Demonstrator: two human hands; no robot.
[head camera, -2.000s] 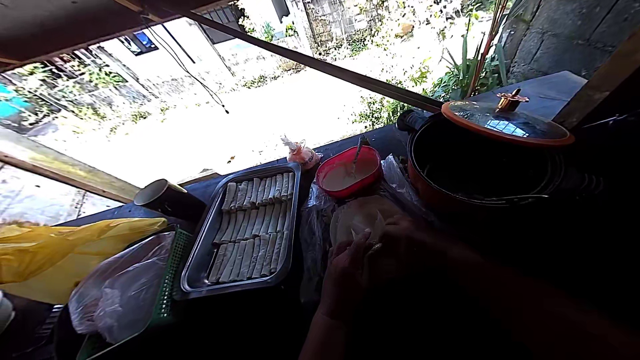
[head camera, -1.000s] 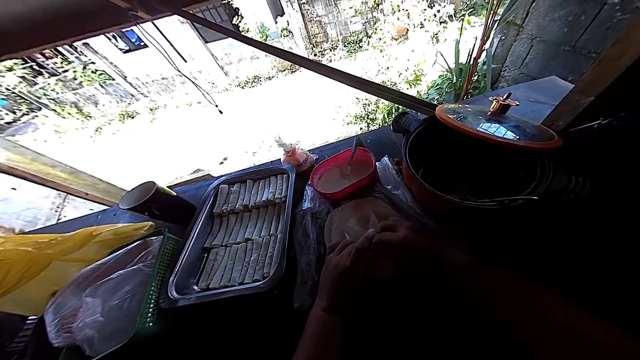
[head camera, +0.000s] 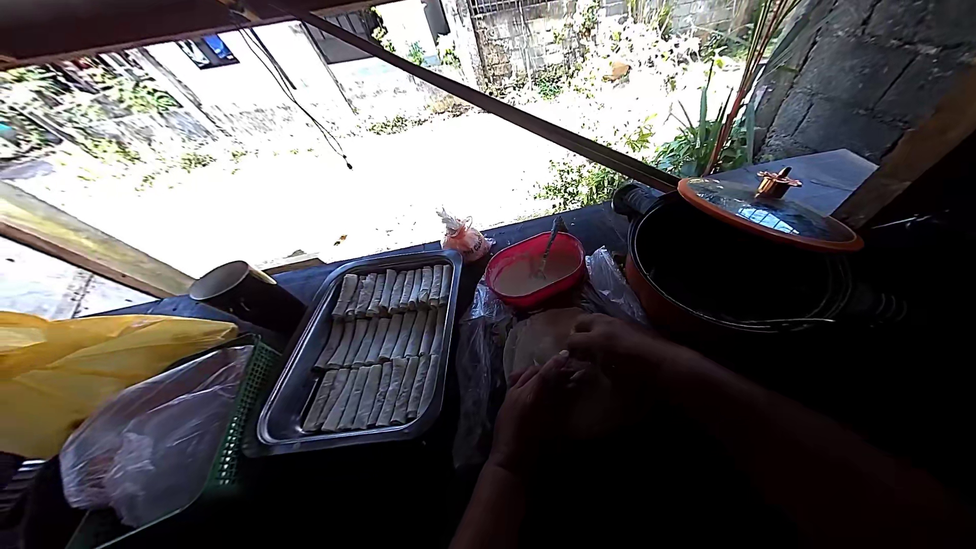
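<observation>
Both my left hand and my right hand are on a thin round wrapper, close together, fingertips nearly touching. Deep shadow hides most of their fingers and whatever lies between them. Just beyond the wrapper stands a red plastic bowl of pale liquid with a spoon in it. To the left, a metal tray holds three rows of thin rolled wrappers. Clear plastic lies between the tray and my hands.
A large pot with a glass lid tilted on its rim stands at right. A knotted plastic bag sits behind the tray. At left are a dark cylindrical container, a green basket, a clear bag and a yellow bag.
My hands stay over the wrapper, with small shifts of the fingers. The tray, bowl and pot have not plainly changed.
</observation>
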